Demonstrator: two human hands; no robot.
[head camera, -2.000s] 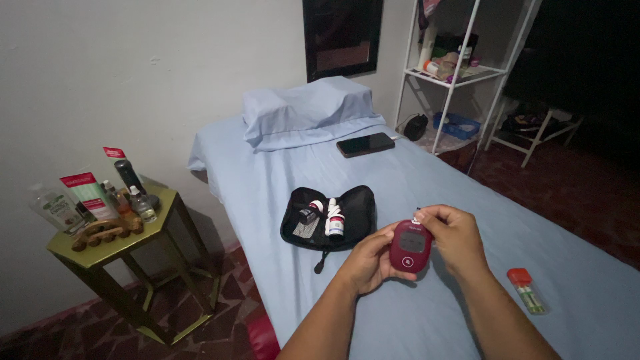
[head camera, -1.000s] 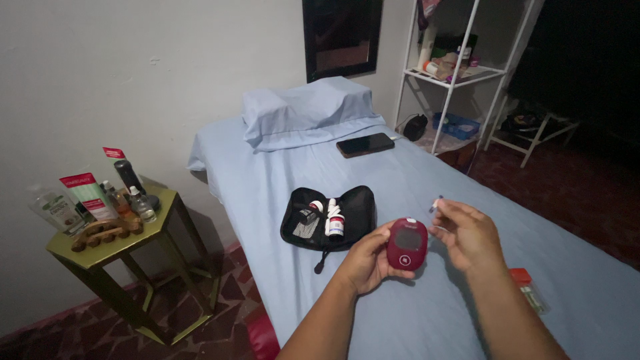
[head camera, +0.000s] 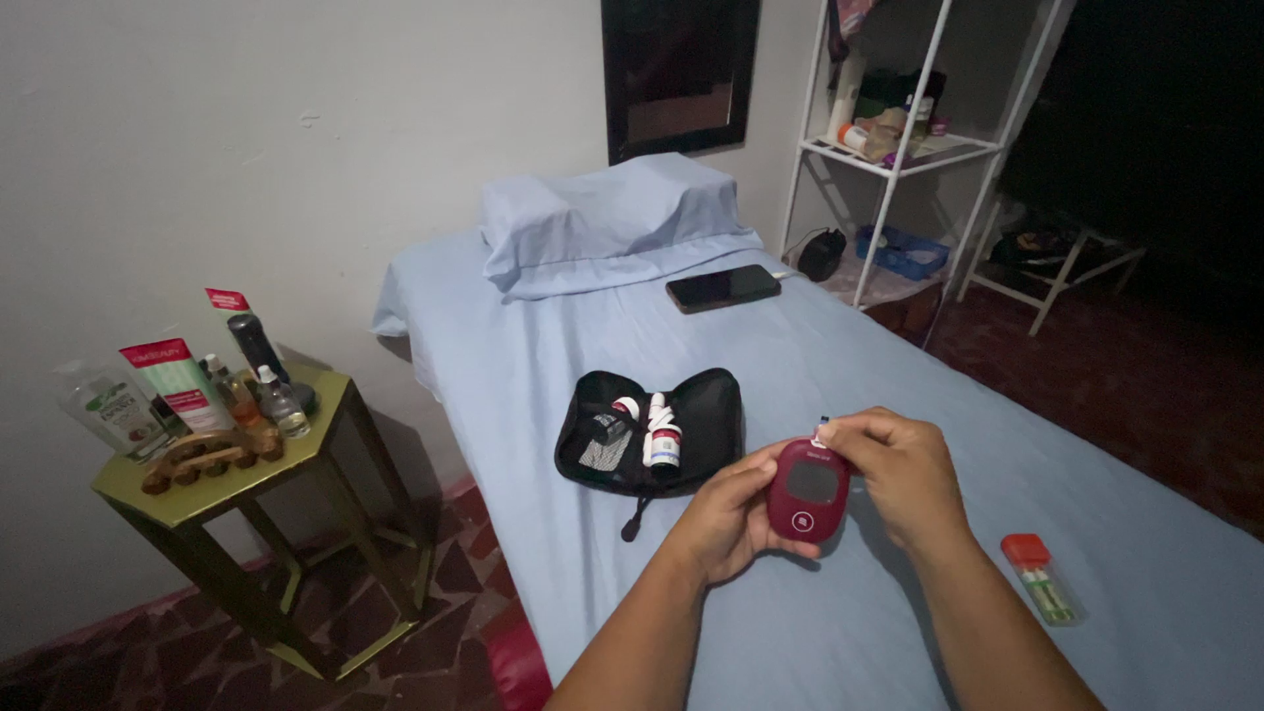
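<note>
My left hand holds a dark red blood glucose meter upright over the bed, its screen dark. My right hand pinches a small test strip at the meter's top edge; whether the strip sits in the slot cannot be told. Left of the meter lies an open black zippered case holding a white-and-red vial, a second white-and-red capped item and small white pieces. A clear plastic container with an orange-red cap lies on the sheet to the right of my right forearm.
A smartphone with a white cable lies near the pillow on the blue-sheeted bed. At left, a gold side table carries bottles, tubes and a wooden roller massager. A white metal shelf stands behind the bed.
One second ago my right hand held the strip apart from the meter, to its upper right. Now the hand is back at the meter's top, with the strip touching or nearly touching it.
</note>
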